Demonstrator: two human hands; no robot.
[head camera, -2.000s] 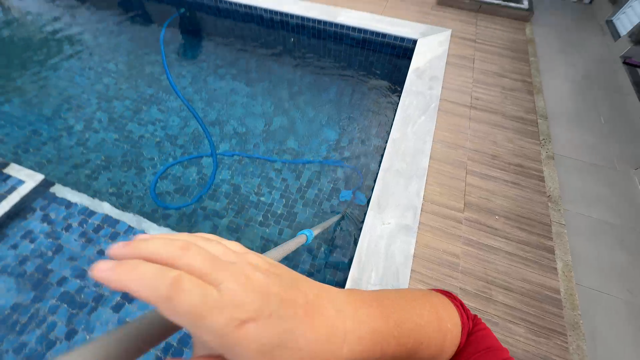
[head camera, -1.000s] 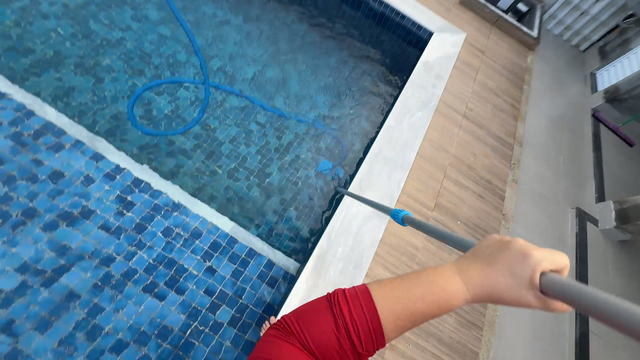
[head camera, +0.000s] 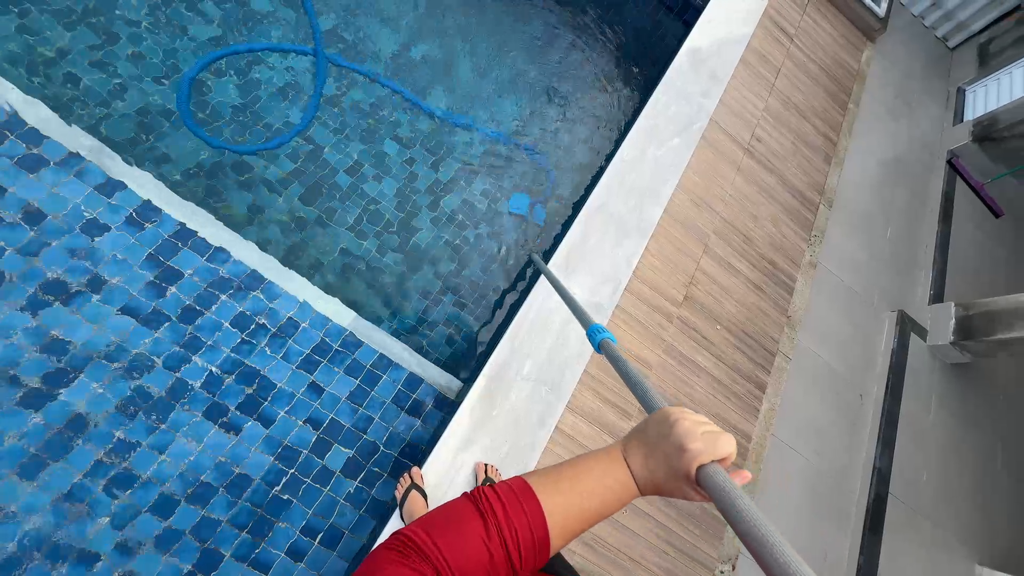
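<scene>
My left hand, in a fist, is closed around a grey telescopic pole at the lower right. The pole slants from the bottom edge up and left across the pale coping and has a bright blue locking collar. Its far end meets the water by the pool wall; what lies at that end is hidden. Near it, under water, is a blue fitting joined to a blue pool hose, which forms a loop on the left. My right hand is out of view.
My feet in black flip-flops stand on the coping. A pale ledge divides the deep water from a blue-tiled section. Wood-look decking and grey paving lie right; a purple squeegee is beyond.
Two seconds ago a hand reached left over the pole, fingers extended. One second ago my left hand gripped the pole at the right, as now. The view has shifted and tilted.
</scene>
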